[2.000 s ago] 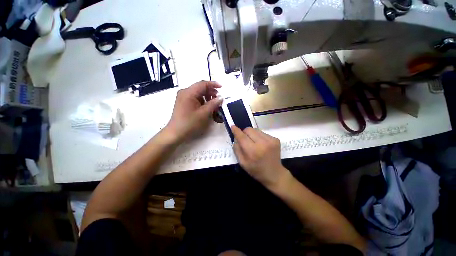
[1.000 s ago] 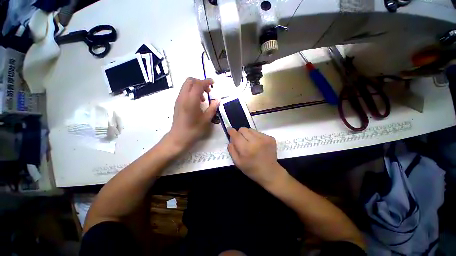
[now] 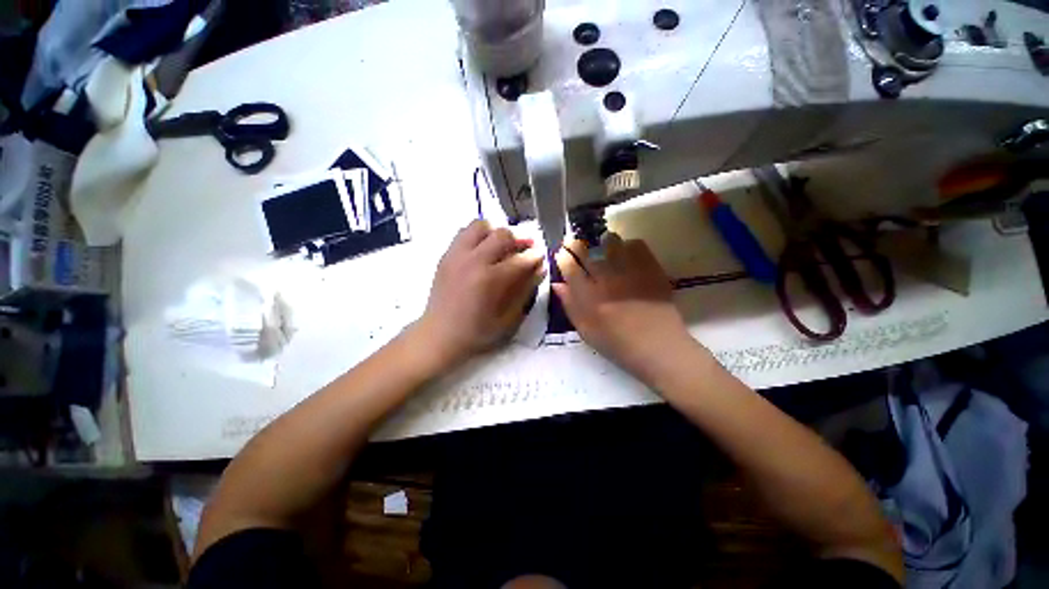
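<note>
A dark patch piece with white edges (image 3: 559,323) lies under the presser foot area of the white sewing machine (image 3: 736,81), mostly covered by my hands. My left hand (image 3: 485,282) is on its left side, fingers bent at a white part of the work. My right hand (image 3: 621,297) is on its right side, with the fingers beside the needle area. The needle and the stitched edge are hidden by the fingers and the machine head.
Spare dark patches (image 3: 305,215) lie in a loose pile at left, with white strips (image 3: 224,316) below. Black-handled scissors (image 3: 253,136) lie far left. A blue-handled tool (image 3: 739,238) and red-handled shears (image 3: 836,276) lie right. Grey-white cloth (image 3: 949,472) hangs below right.
My right hand has moved up from the patch's lower edge to beside the needle. The patch is now mostly covered. My left hand has turned in closer. The view has tilted, showing more of the machine's top.
</note>
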